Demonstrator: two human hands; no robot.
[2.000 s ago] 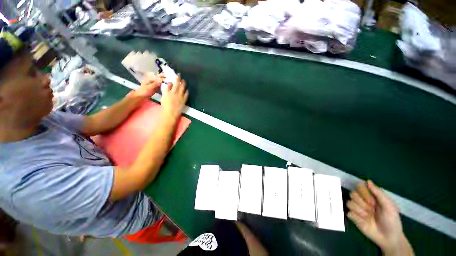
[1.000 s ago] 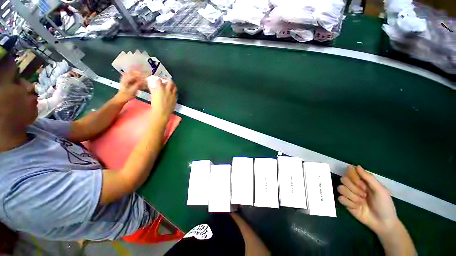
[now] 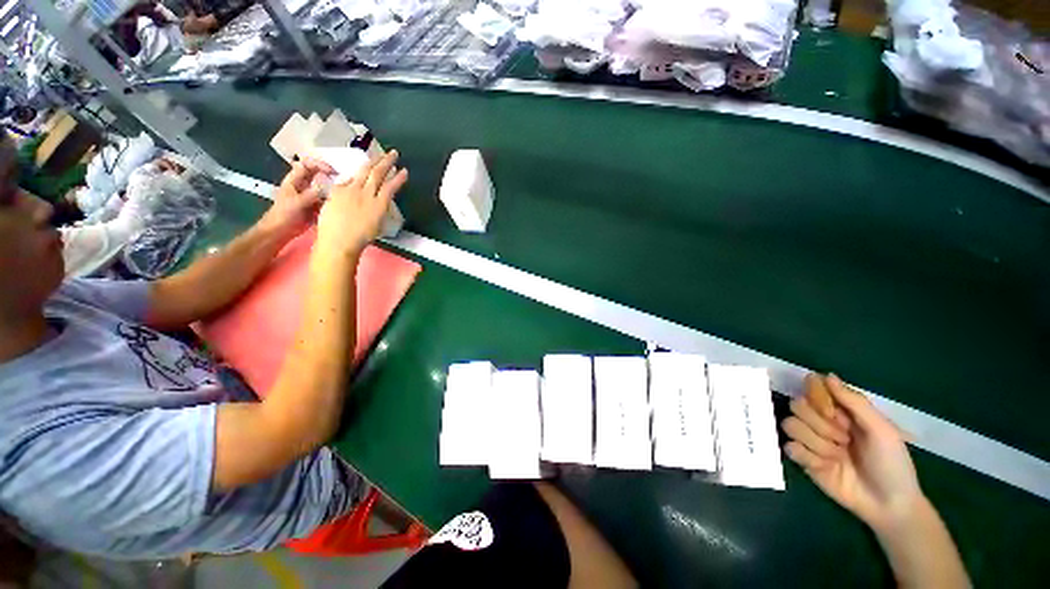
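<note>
Several small white product boxes [image 3: 622,412] lie side by side in an uneven row on the green worktop. The rightmost box [image 3: 746,426] has faint print. My right hand [image 3: 846,443] is just right of that box, beside the white edge strip. It is bare and empty, with loosely curled fingers and the palm partly showing. My left hand is not in view; only a bare part of an arm and a black sleeve [image 3: 507,535] show below the row.
One white box [image 3: 466,191] stands alone on the green belt [image 3: 691,207]. At left, a seated person handles white boxes above a pink-red mat [image 3: 305,305]. A white strip [image 3: 553,299] divides belt from worktop. Bagged parts [image 3: 679,40] lie on the far side.
A single white box now stands on the belt right of the neighbouring person's hands. The view has shifted slightly. My right hand stays beside the row.
</note>
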